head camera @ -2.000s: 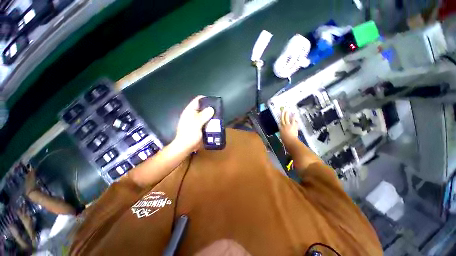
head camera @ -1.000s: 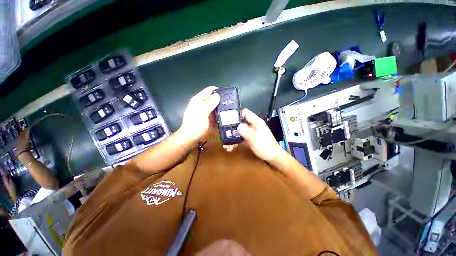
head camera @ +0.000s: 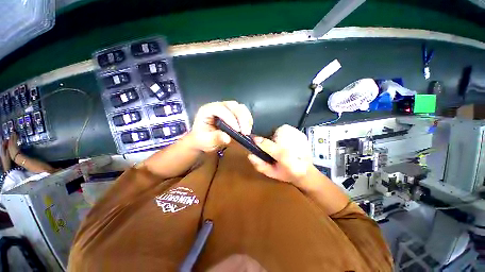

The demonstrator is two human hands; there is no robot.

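Note:
A black phone unit (head camera: pixel 244 140) is held in front of my chest, turned so its thin edge shows. My left hand (head camera: pixel 220 125) grips its upper left end. My right hand (head camera: pixel 287 154) grips its lower right end, with the fingers near its edge. The label side of the unit is hidden. A clear blister tray (head camera: pixel 142 94) with several black units lies on the bench to the left.
A machine with an open bed (head camera: pixel 367 154) stands at the right. A rod-like tool (head camera: pixel 312 98), a white fan (head camera: pixel 353 95) and a green block (head camera: pixel 425 104) are at the back right. Another person's hand (head camera: pixel 11 151) is at another tray (head camera: pixel 26 119), far left.
My right hand has moved from the machine to the unit. The unit has been turned from label side showing to edge showing, with both hands on it. The view has swung.

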